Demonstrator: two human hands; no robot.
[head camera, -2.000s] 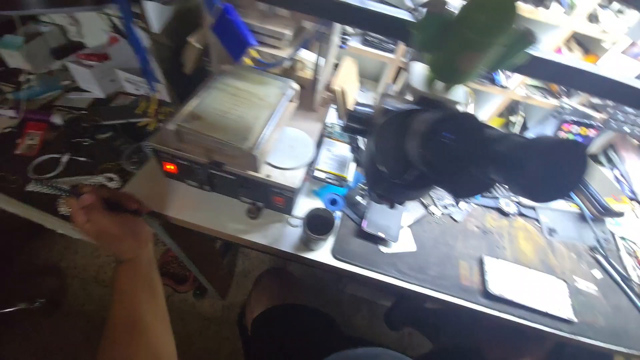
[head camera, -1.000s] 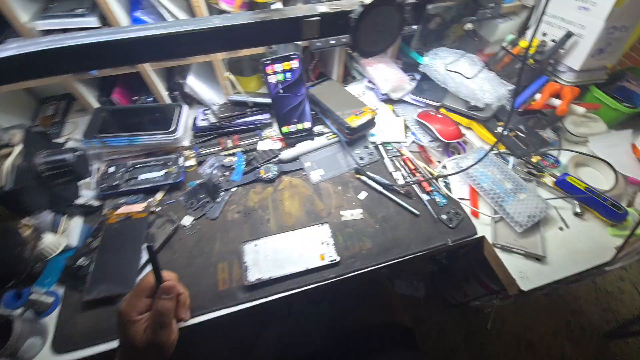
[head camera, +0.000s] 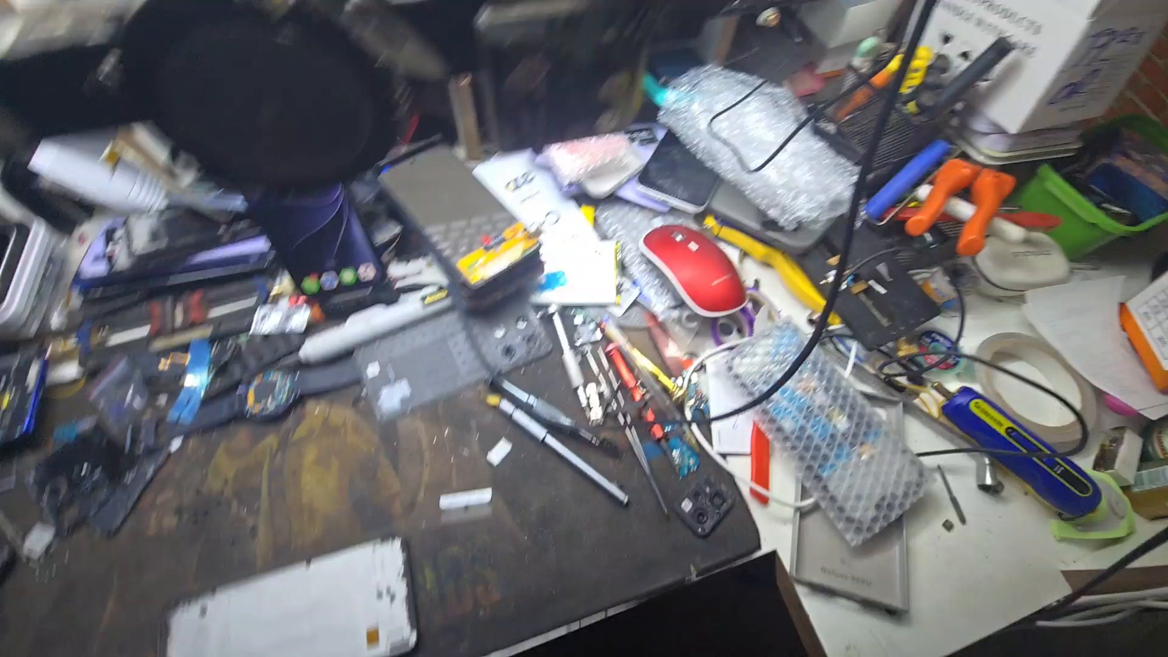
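Neither of my hands shows in the head view. A phone-sized panel with a whitish face (head camera: 297, 607) lies flat on the dark, stained work mat (head camera: 301, 493) at the lower left. To its upper right, a silver pen-like tool (head camera: 558, 449) lies beside a darker slim tool (head camera: 557, 415). A small white strip (head camera: 465, 498) and a black camera-lens cover (head camera: 704, 504) rest on the mat. Behind them lies a grey phone back panel (head camera: 447, 356). A phone with a lit screen (head camera: 324, 242) leans at the back, partly hidden by a dark round object (head camera: 265, 91).
A red computer mouse (head camera: 693, 269), bubble wrap (head camera: 757, 137), orange-handled pliers (head camera: 963, 205) and a green bin (head camera: 1068, 219) stand toward the back right. A blue and yellow tool (head camera: 1022, 452) and a tape roll (head camera: 1036, 388) lie at the right. A black cable (head camera: 858, 210) crosses the view.
The view has swung far to the right across the bench. The hand holding a dark slim tool in the earlier frames is out of view.
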